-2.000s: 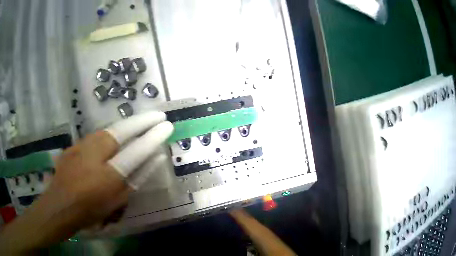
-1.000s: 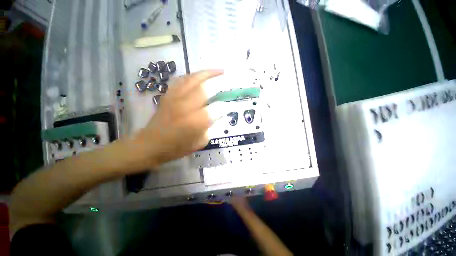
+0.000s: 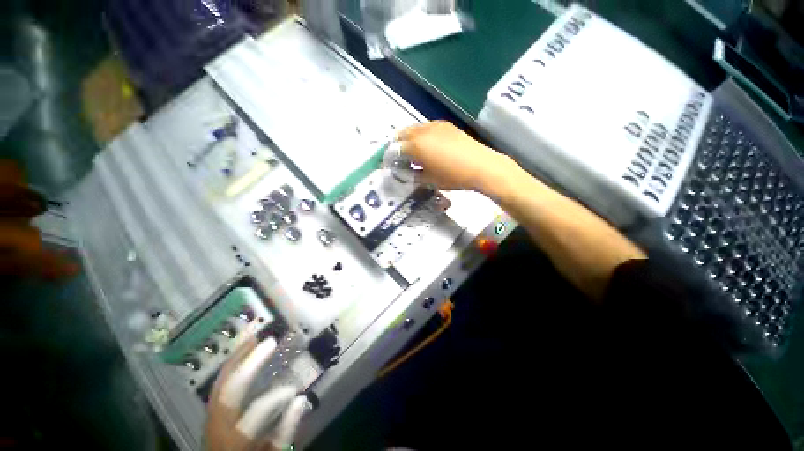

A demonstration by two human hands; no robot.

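My left hand (image 3: 251,401), with white finger cots, is low at the near end of the left fixture (image 3: 216,339). Its fingers are apart; a small dark round thing shows by the fingertips, and I cannot tell if it is held. My right hand (image 3: 450,157) reaches in from the right, its fingertips at the far right end of the right fixture (image 3: 379,207); blur hides whether it grips a part. Two shiny parts (image 3: 365,206) show in the right fixture's seats. Several parts sit in the left fixture. Loose shiny housings (image 3: 278,211) lie between the fixtures.
Small black inserts (image 3: 317,285) lie in a pile nearer me. An orange cable (image 3: 423,342) and a red button (image 3: 487,247) are at the machine's front edge. White foam sheets (image 3: 591,106) with curved parts and a filled blister tray (image 3: 740,229) are at the right.
The view has turned. My left hand has moved from the right fixture to the left one. My right hand has risen from the front panel to the right fixture.
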